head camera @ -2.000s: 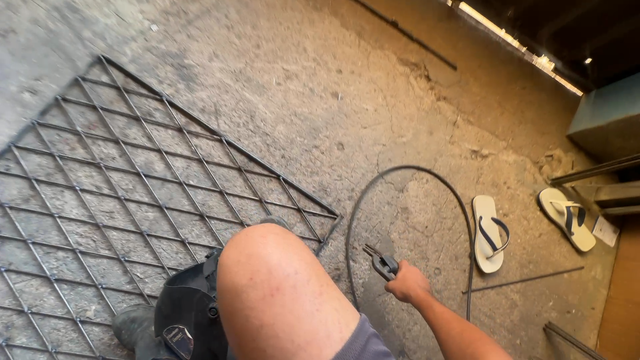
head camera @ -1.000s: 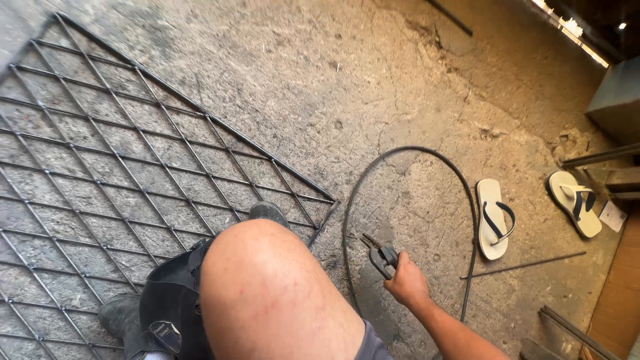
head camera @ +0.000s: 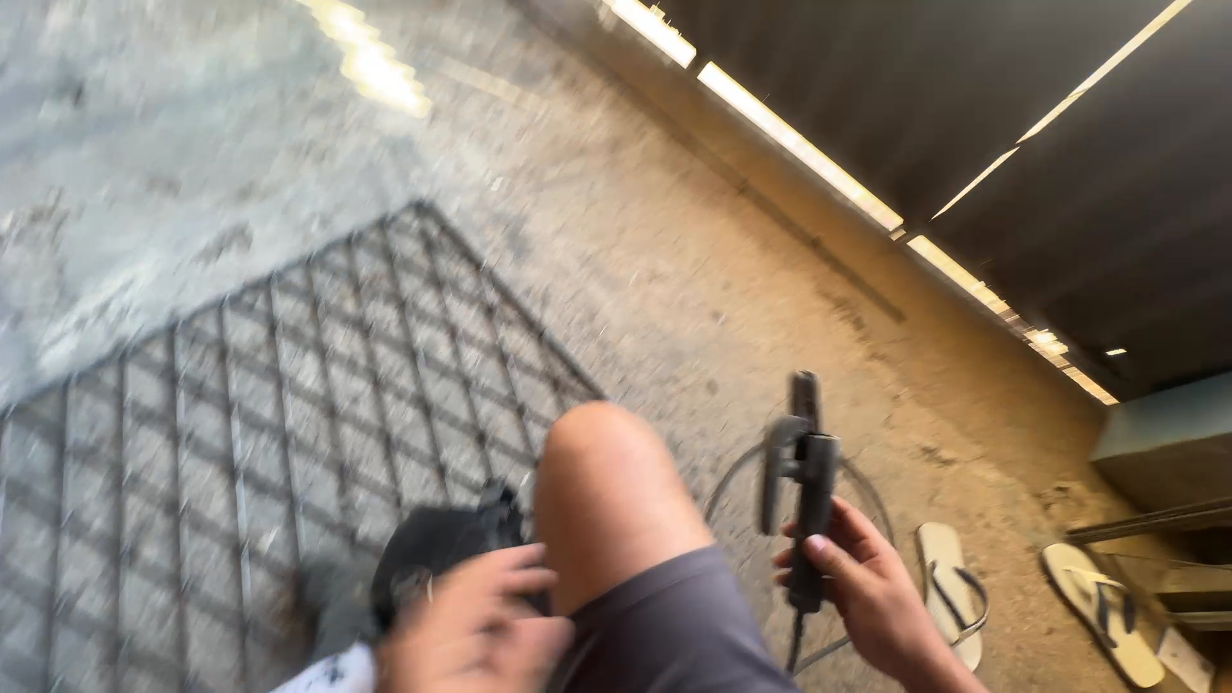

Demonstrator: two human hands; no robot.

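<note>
My right hand (head camera: 866, 587) is closed around the handle of a black welding electrode holder (head camera: 808, 481), its jaws upward and its cable running down from the grip. My left hand (head camera: 481, 616), blurred, is at the bottom beside my bent knee, over a black welding helmet (head camera: 433, 549); whether it touches the helmet I cannot tell. Its fingers are apart and I see nothing in them. A metal grille of crossed bars (head camera: 279, 395) lies on the concrete floor at the left, partly behind the helmet and my leg.
White flip-flops (head camera: 948, 587) (head camera: 1102, 611) lie at the lower right. Behind my right hand a cable loop (head camera: 717, 486) rests on the floor. A dark metal door or wall panel (head camera: 924, 115) with bright gaps stands at the upper right, and a metal bar (head camera: 828, 255) lies near it.
My right hand has lifted the electrode holder from low near the floor cable loop. My left hand has come into view beside the helmet. The view has swung toward the dark panel.
</note>
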